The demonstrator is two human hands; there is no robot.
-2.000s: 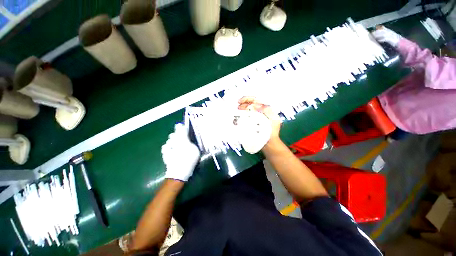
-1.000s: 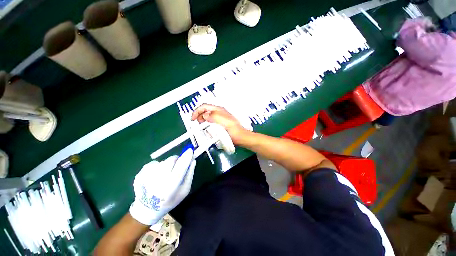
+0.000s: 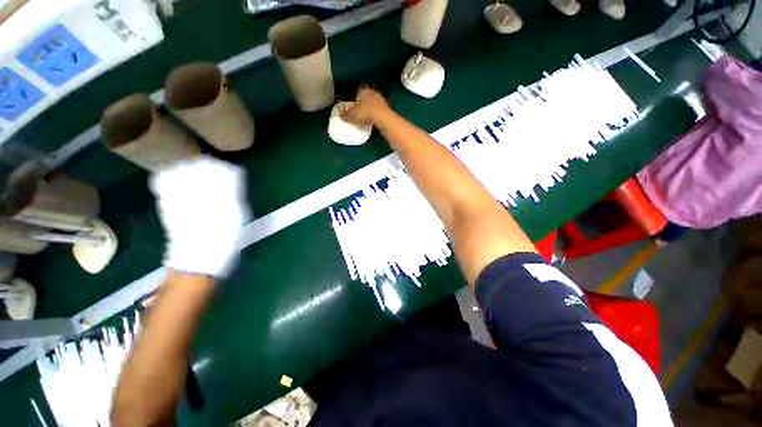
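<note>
My right hand (image 3: 365, 108), bare, reaches over the pale rail with its fingers on a cream moulded part (image 3: 348, 131) on the far green strip. My left hand (image 3: 200, 215), in a white glove, is raised near the rail at the left. It is blurred, and whether it holds anything cannot be told. A large row of white tubes (image 3: 543, 138) lies on the near strip, partly behind my right arm. A smaller tube pile (image 3: 83, 379) lies at the lower left, partly behind my left arm. Another cream part (image 3: 424, 77) stands right of my right hand.
Beige housings (image 3: 209, 104) stand along the far strip. A cream part with tubes (image 3: 94, 246) lies at the left. A dark handle (image 3: 193, 389) shows beside my left forearm. Loose cream pieces (image 3: 280, 411) lie at the lap. A person in pink (image 3: 698, 158) and red stools (image 3: 622, 321) are at the right.
My right hand has moved from the near tubes to the cream part across the rail. My left hand has moved up and left. The cream part, tube and blue tool at my hands no longer show.
</note>
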